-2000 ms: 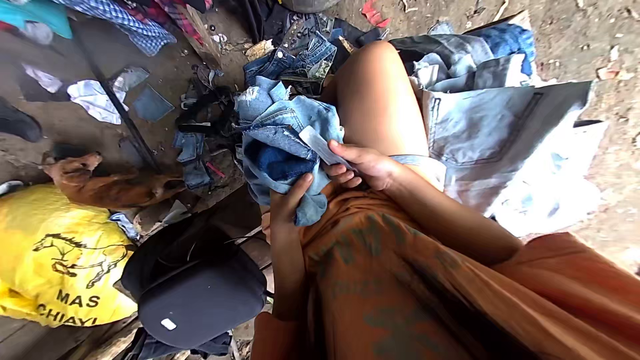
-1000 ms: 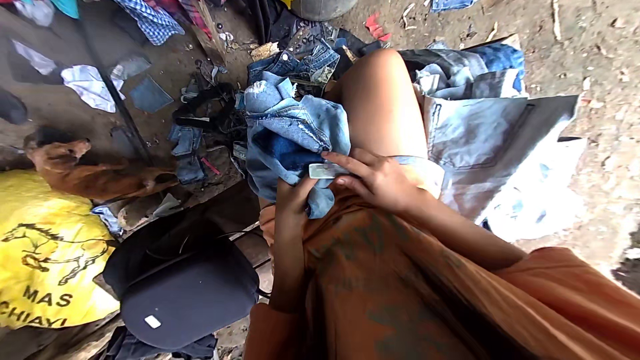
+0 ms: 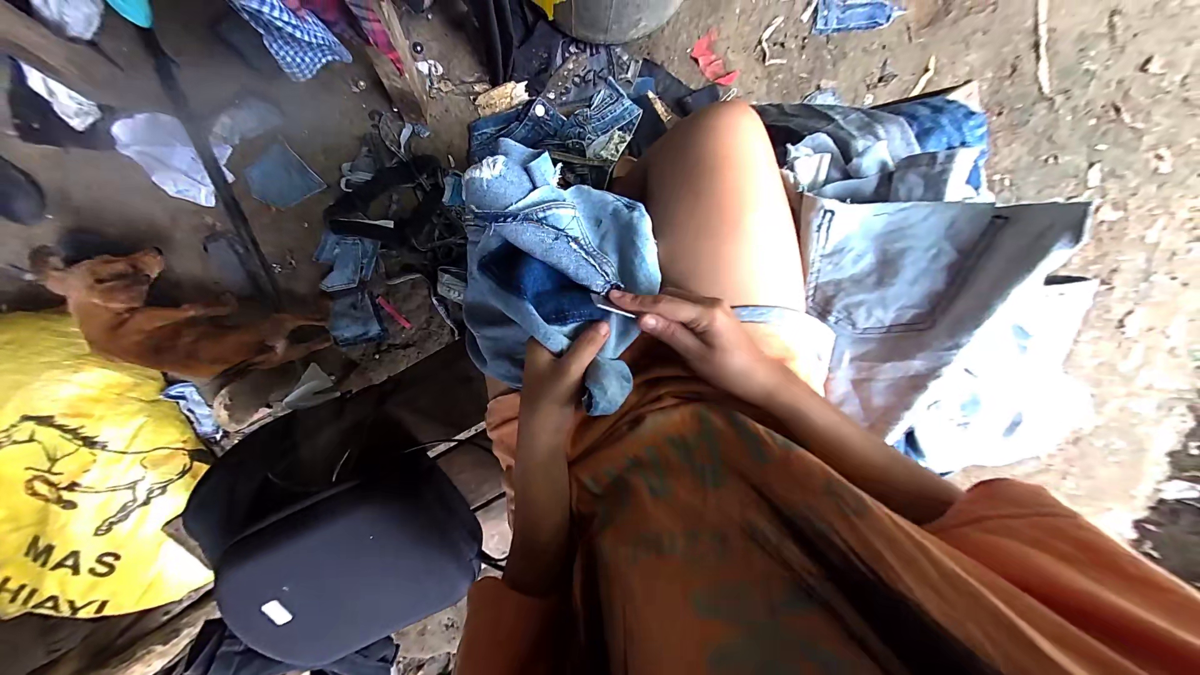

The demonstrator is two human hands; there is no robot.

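A bunched light-blue denim garment (image 3: 562, 253) lies over my lap, its darker inner side showing in a fold. My left hand (image 3: 562, 370) grips its lower edge, the fingers partly hidden under the cloth. Between the thumb and fingers of my right hand (image 3: 689, 328) is a thin, flat blade (image 3: 614, 307), seen nearly edge-on, with its tip at a seam of the denim. Whether the blade touches the seam I cannot tell. My bare knee (image 3: 727, 141) rises just beyond the garment.
Cut denim pieces (image 3: 937, 253) are stacked at the right. More denim scraps (image 3: 562, 122) lie beyond my knee, near a grey bucket (image 3: 614, 14). At the left are a brown dog (image 3: 178, 328), a yellow sack (image 3: 75, 403) and a black padded seat (image 3: 347, 572).
The blade, seen broad side on in both earlier frames, is now turned nearly edge-on in my right hand. My left hand still holds the denim.
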